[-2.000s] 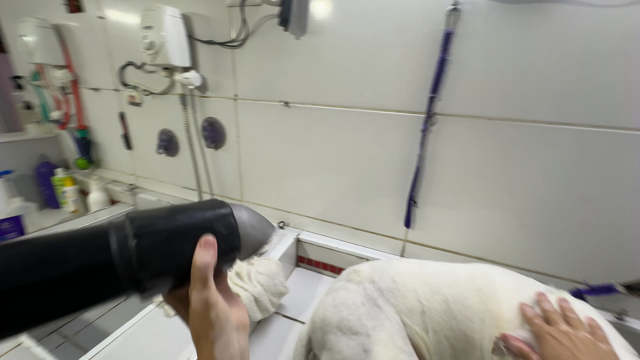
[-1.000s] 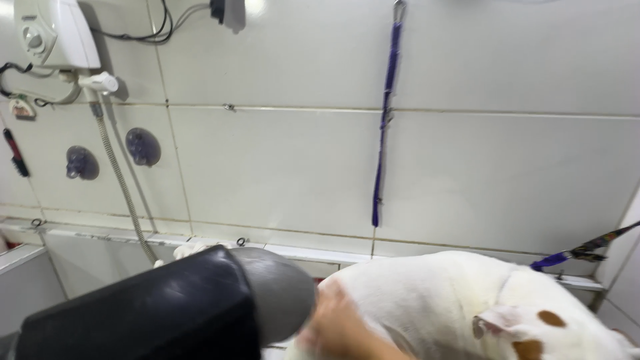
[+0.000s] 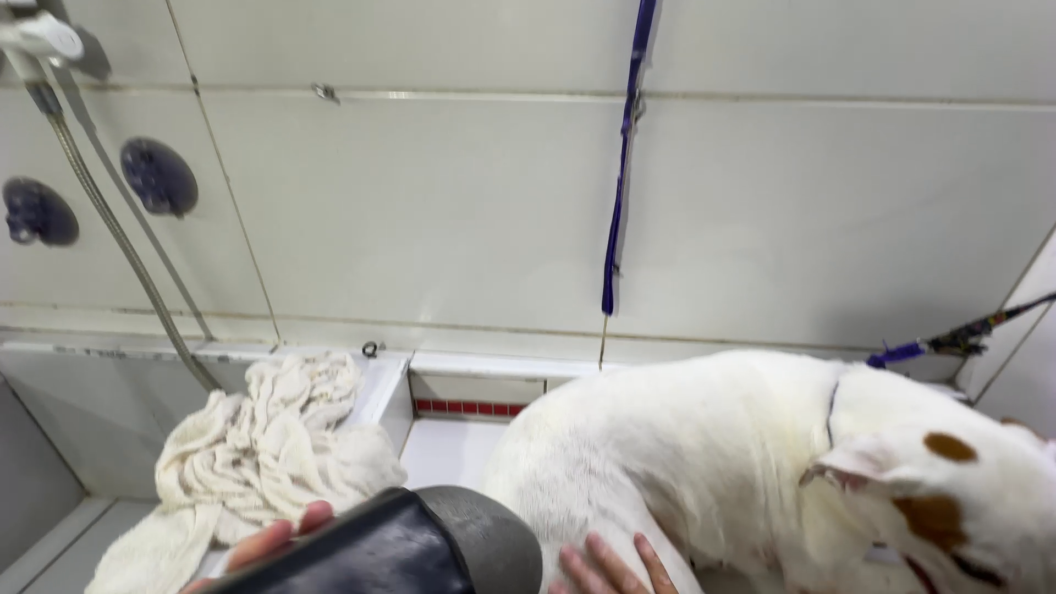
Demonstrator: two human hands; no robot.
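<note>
A white dog [image 3: 701, 437] with brown patches on its head stands at the lower right, a thin dark cord round its neck. My left hand [image 3: 276, 540] is wrapped around the black hose end of a pet dryer [image 3: 363, 553], mostly hidden behind it. The dryer's grey nozzle [image 3: 483, 532] points right, close to the dog's hindquarters. With fingers slightly spread, my right hand [image 3: 610, 569] rests on the dog's hind leg; only its fingers show. A crumpled cream towel [image 3: 272, 454] lies left of the dog.
A purple strap [image 3: 623, 148] hangs down the tiled wall. Another strap [image 3: 940, 342] runs from the dog's neck area to the right edge. At left are a shower hose [image 3: 124, 231], two purple wall knobs [image 3: 161, 177] and a tub's rim [image 3: 124, 351].
The view has moved closer to the dog. My right hand, on the dog's shoulder area two seconds ago, is now at the hind leg. The dryer nozzle now points at the hindquarters.
</note>
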